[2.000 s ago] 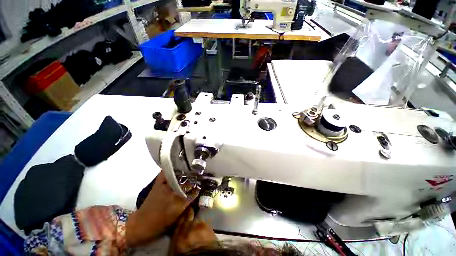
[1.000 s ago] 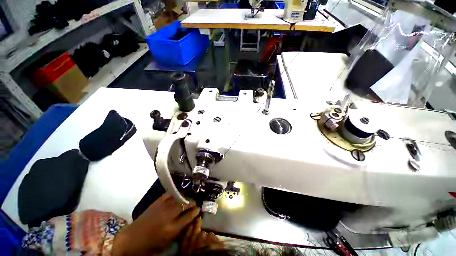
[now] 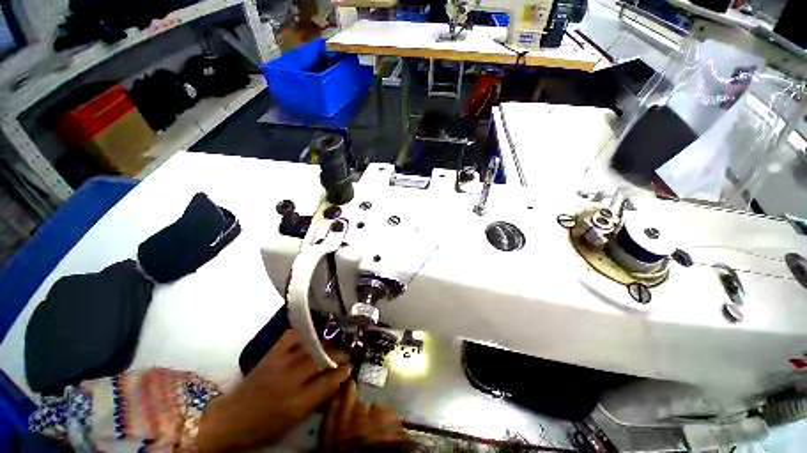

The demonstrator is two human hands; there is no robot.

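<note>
A black workpiece [image 3: 265,341] lies left of the presser foot, mostly hidden by my left hand and the machine head. My left hand [image 3: 279,385] presses on it, fingers at the foot. My right hand [image 3: 358,423] is beside it, low at the picture's lower middle, partly cut off; what its fingers hold is hidden. The white sewing machine [image 3: 531,296] has a lit lamp by its presser foot [image 3: 379,349]. Flat dark panels [image 3: 88,323] and a folded black sewn piece [image 3: 188,239] lie on the table at left.
The white table [image 3: 190,323] extends left. A dark piece [image 3: 522,380] lies under the arm, with snips [image 3: 591,435] beside it. A blue bin [image 3: 318,81] stands behind, a shelf [image 3: 199,119] at left. A clear bag [image 3: 708,115] hangs upper right.
The view has shifted, moving the machine in the picture. My left hand sits slightly lower beside the foot than two seconds ago. The table pieces stay in place.
</note>
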